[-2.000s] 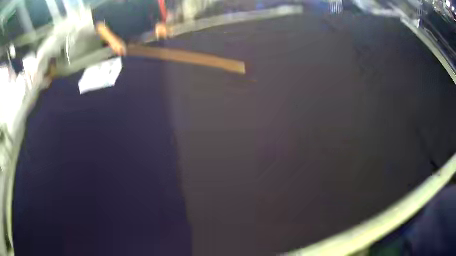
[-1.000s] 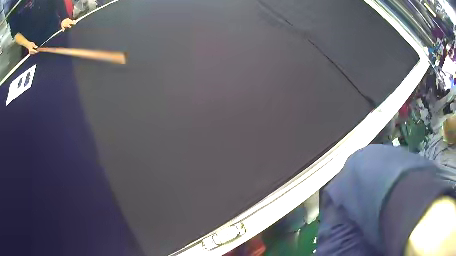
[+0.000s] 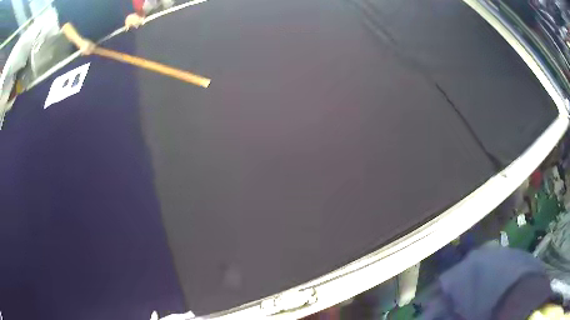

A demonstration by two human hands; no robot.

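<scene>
Dark fabric (image 3: 300,144) lies flat on the table, with a narrow dark crease towards the right. A navy-purple section (image 3: 81,187) meets it along a nearly straight edge at the left. A white card (image 3: 67,85) with two dark marks lies on the navy section. Small pale shapes at the bottom edge, left of centre, may be fingertips of my left hand; they are cut off. A blurred blue-grey sleeve (image 3: 487,278) is at the bottom right. A bright yellowish patch beside it is cut off; whether it is my right hand or something held is unclear.
A person stands across the table at the upper left. One hand (image 3: 87,48) grips an orange-brown wooden stick (image 3: 150,64) over the cloth; the other hand (image 3: 134,21) is at the far edge. The pale table edge (image 3: 431,240) curves along the near side. Green floor with scraps shows at lower right.
The view has shifted, so the stick, card and cloth edge sit further right than a second ago. The stick slants more steeply. The sleeve has dropped lower and pale shapes appear at the bottom edge.
</scene>
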